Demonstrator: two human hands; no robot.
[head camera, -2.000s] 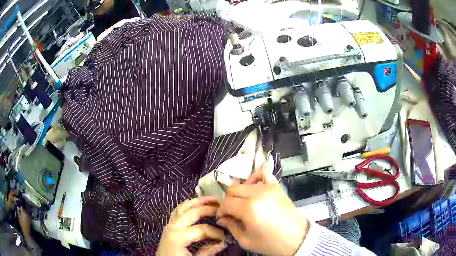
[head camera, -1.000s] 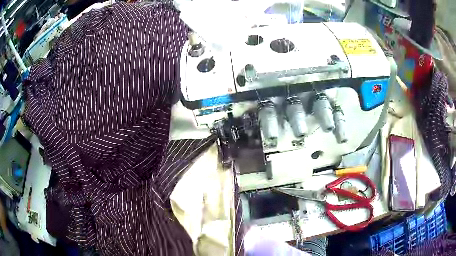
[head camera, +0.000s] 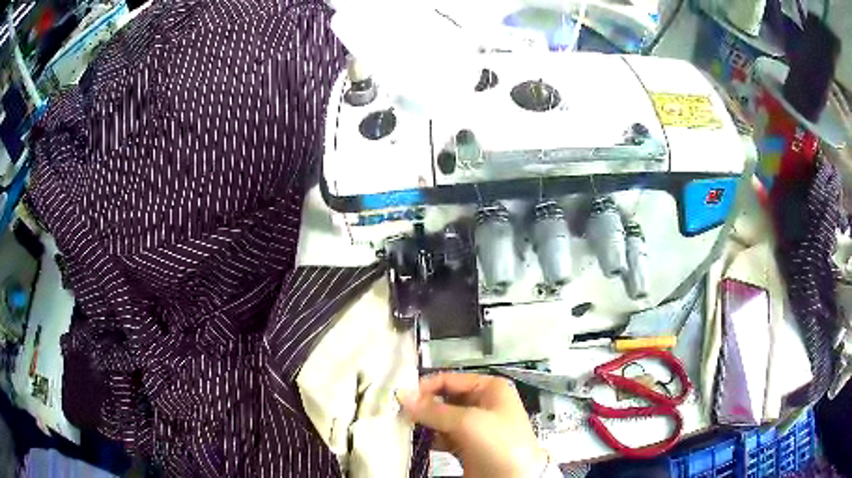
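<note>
Dark pinstriped fabric (head camera: 215, 177) lies in a large heap left of the white overlock machine (head camera: 523, 140). A striped piece with cream cloth (head camera: 360, 369) on it runs up to the dark needle area (head camera: 425, 266). My right hand (head camera: 476, 420) comes in from the bottom edge, with thumb and index finger pinching the edge of the cream cloth below the needle area. Its wrist is cut off by the frame. My left hand is not in view. Whether the cloth edge lies under the presser foot is too blurred to tell.
Red-handled scissors (head camera: 643, 403) lie right of my right hand, below a yellow-handled tool (head camera: 645, 343). A phone (head camera: 744, 353) lies on cream cloth at the right. A blue crate (head camera: 747, 453) is at the lower right. Grey tension dials (head camera: 551, 245) stand on the machine front.
Both hands were together on the cloth two seconds ago, then out of clear view. My right hand now pinches the cloth edge; my left is gone. The view has shifted, with the machine lower and left.
</note>
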